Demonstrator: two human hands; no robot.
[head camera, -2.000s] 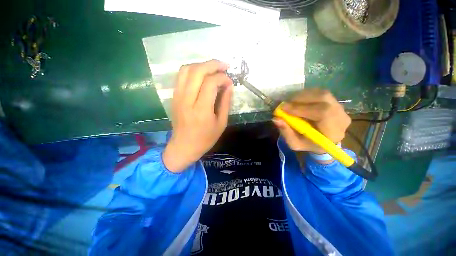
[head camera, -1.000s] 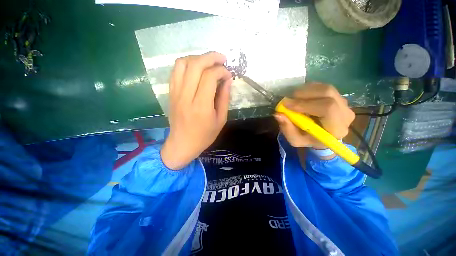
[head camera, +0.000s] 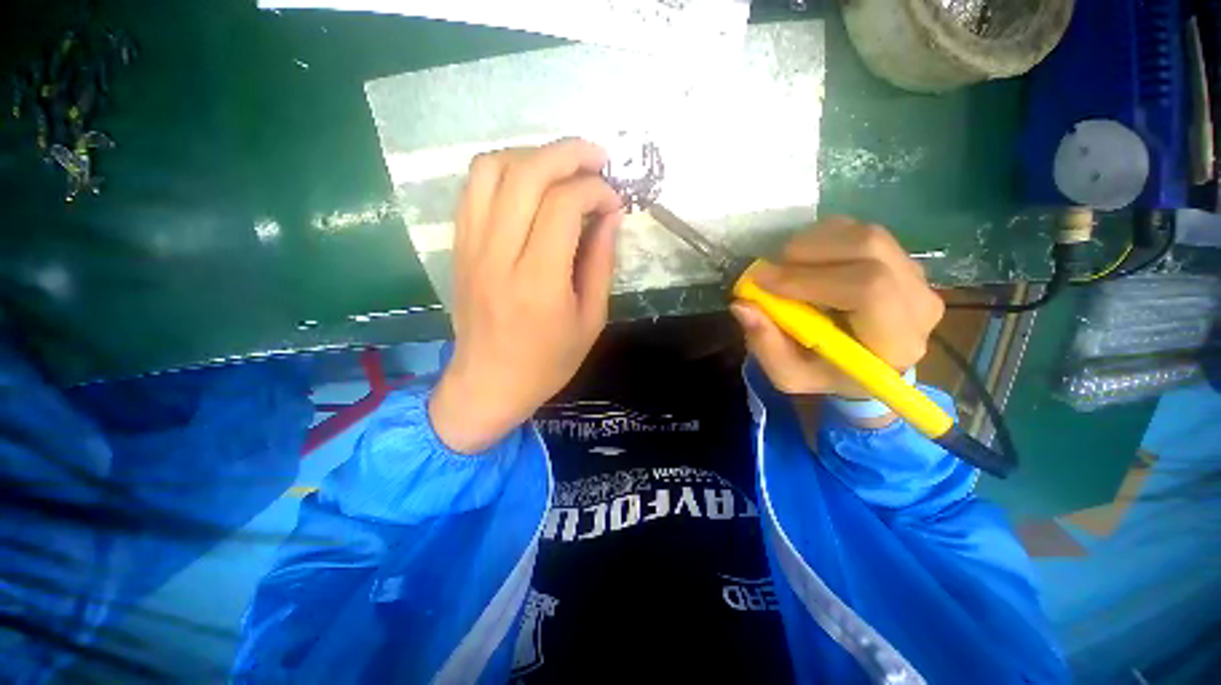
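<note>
My left hand (head camera: 536, 274) pinches a small round workpiece (head camera: 635, 171), dark and silvery, at its left edge with thumb and fingertips, over the pale pad (head camera: 442, 121). My right hand (head camera: 846, 315) holds the soldering iron (head camera: 844, 351) by its yellow handle like a pen. The iron's thin metal tip points up and left and meets the lower right edge of the workpiece. Glare on the pad blurs the workpiece's details, and I cannot tell the exact contact spot.
A white strip (head camera: 536, 19) lies above the pad. A round tub with silvery filling (head camera: 924, 40) and a blue soldering station (head camera: 1101, 101) stand at the upper right. Loose small assemblies (head camera: 67, 114) lie at the upper left. Clear plastic trays (head camera: 1145, 341) are at the far right.
Since two seconds ago the view has shifted, so the bench sits higher in the picture. Both hands keep their grips, and the iron's tip stays at the workpiece.
</note>
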